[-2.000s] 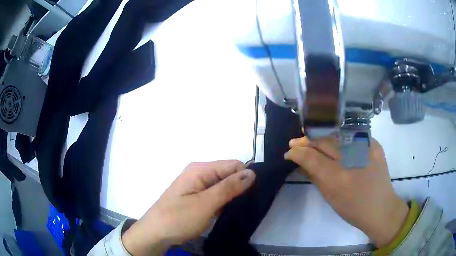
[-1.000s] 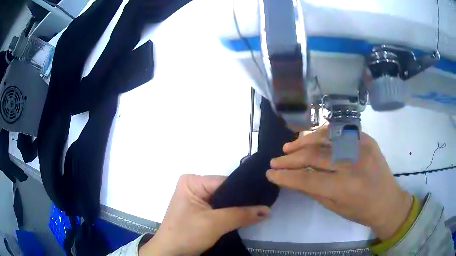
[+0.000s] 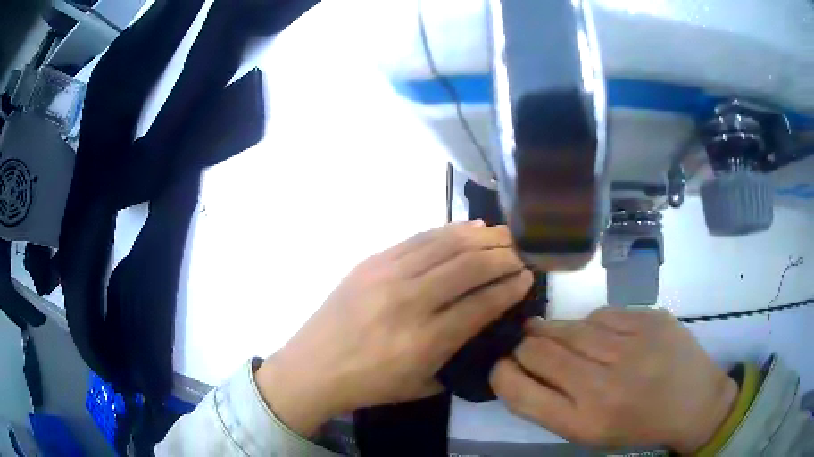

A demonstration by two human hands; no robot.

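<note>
A black fabric strip runs from under the sewing machine head towards me and over the table's front edge. My left hand lies flat over the strip, fingers close to the chrome guard. My right hand pinches the strip's right side between thumb and fingers, right of and below my left fingertips. The strip looks folded or bunched between the hands. The needle and presser foot are hidden behind the guard and fingers.
Long spare black strips drape at the left, one short end sticking out. A grey unit with a round vent stands at far left. The grey tension knob and a grey-blue attachment are right of the guard. Loose thread lies at right.
My left hand has moved up and forward from holding the strip near the front edge to lying over it by the guard. My right hand has moved down, back from the needle area.
</note>
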